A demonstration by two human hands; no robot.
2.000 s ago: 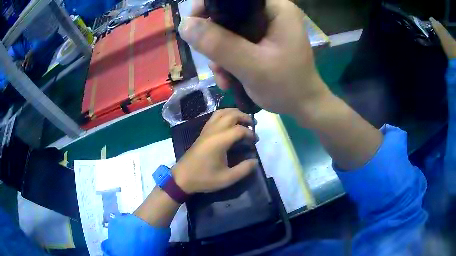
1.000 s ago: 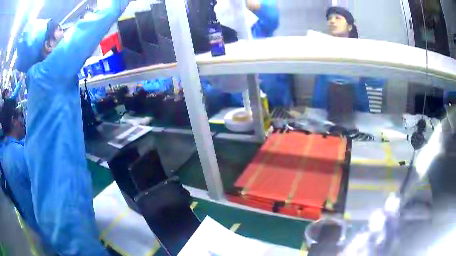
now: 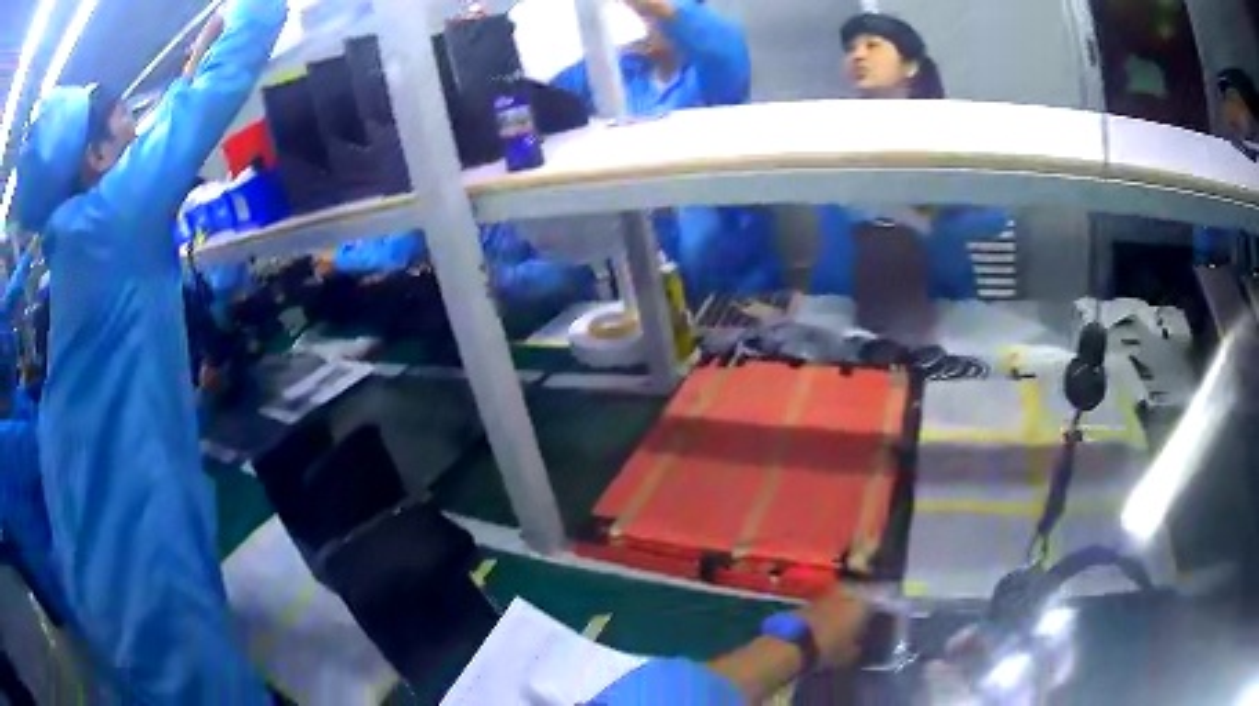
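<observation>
My left hand [image 3: 840, 628] shows at the bottom, right of centre, with a blue watch on its wrist. It is blurred and reaches to the small screw tray [image 3: 891, 632] lined with clear plastic. The fingertips are not clear, so I cannot tell if they hold anything. My right hand is not in view. White printed paper [image 3: 532, 659] lies left of my forearm. The black unit cannot be made out.
A red padded stack [image 3: 773, 469] lies behind the bench. Black panels [image 3: 401, 566] stand at left. A white shelf [image 3: 856, 145] on posts crosses above. A person in blue [image 3: 124, 400] stands at left with arms raised; others are behind the shelf. A black object [image 3: 1087, 370] hangs at right.
The view has swung up and left from the unit since two seconds ago, and my right hand with the screwdriver has left it. Since one second ago my left hand has appeared at the tray.
</observation>
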